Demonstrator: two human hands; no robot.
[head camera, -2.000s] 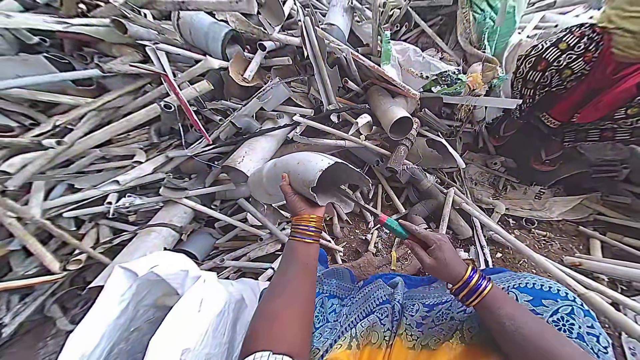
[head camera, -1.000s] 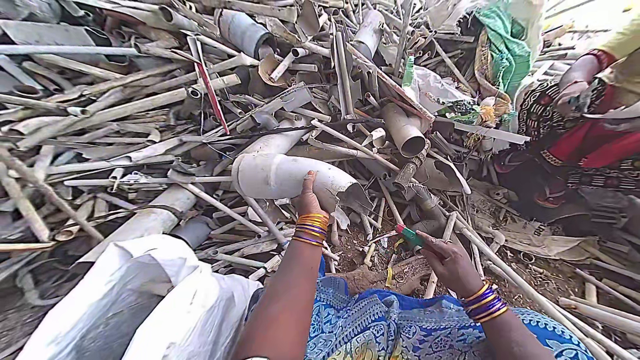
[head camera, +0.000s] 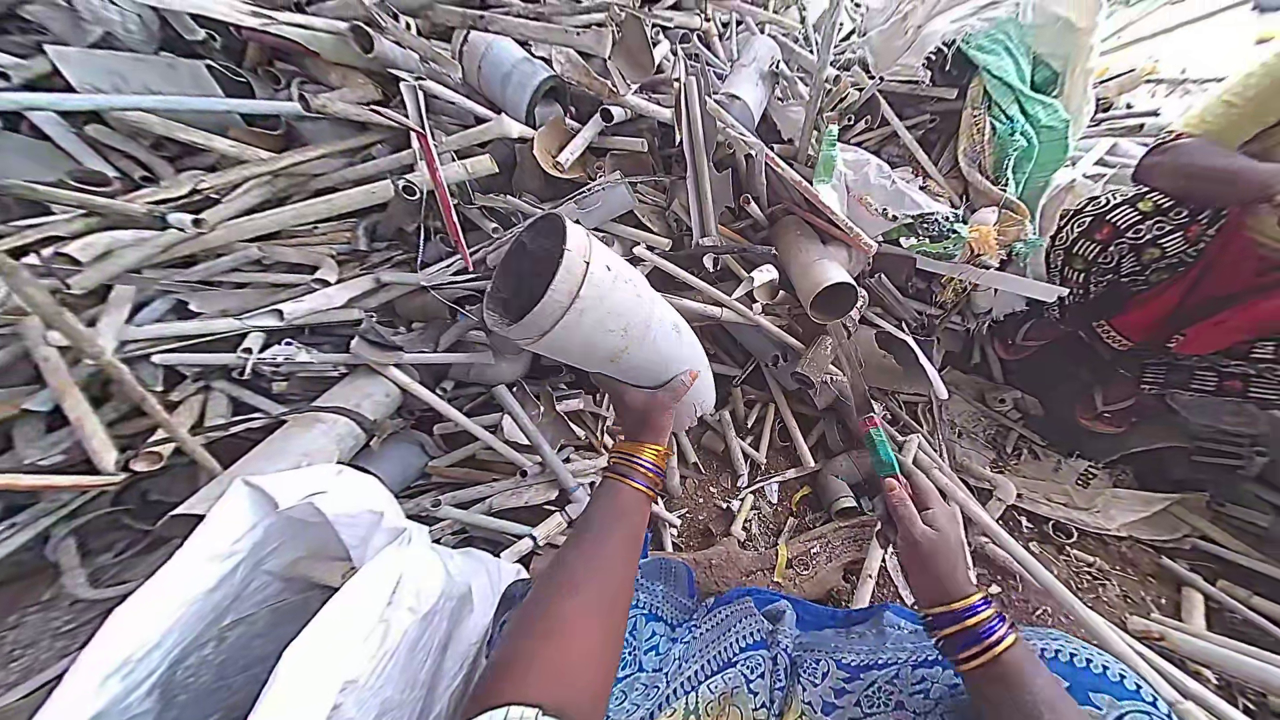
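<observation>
My left hand (head camera: 645, 402) grips the lower end of a wide grey-white plastic pipe piece (head camera: 610, 310), whose round open socket points up and to the left. The pipe's lower edge looks jagged. My right hand (head camera: 925, 525) is closed around the green and red handle (head camera: 880, 447) of a tool with a long, dark, flat blade (head camera: 853, 375). That blade points up and away, to the right of the pipe piece and apart from it. The blade's far end is hard to make out among the scraps.
Scrap plastic pipes lie heaped all around, among them a short wide pipe (head camera: 815, 268) and a large grey pipe (head camera: 505, 75). An open white sack (head camera: 400, 590) stands at lower left. A wooden log (head camera: 740, 565) lies before my lap. Another person (head camera: 1190, 270) sits at right.
My left hand has turned the pipe piece, so its socket end now faces up and left. The blade was at the pipe's broken end two seconds ago and is now away from it, further right.
</observation>
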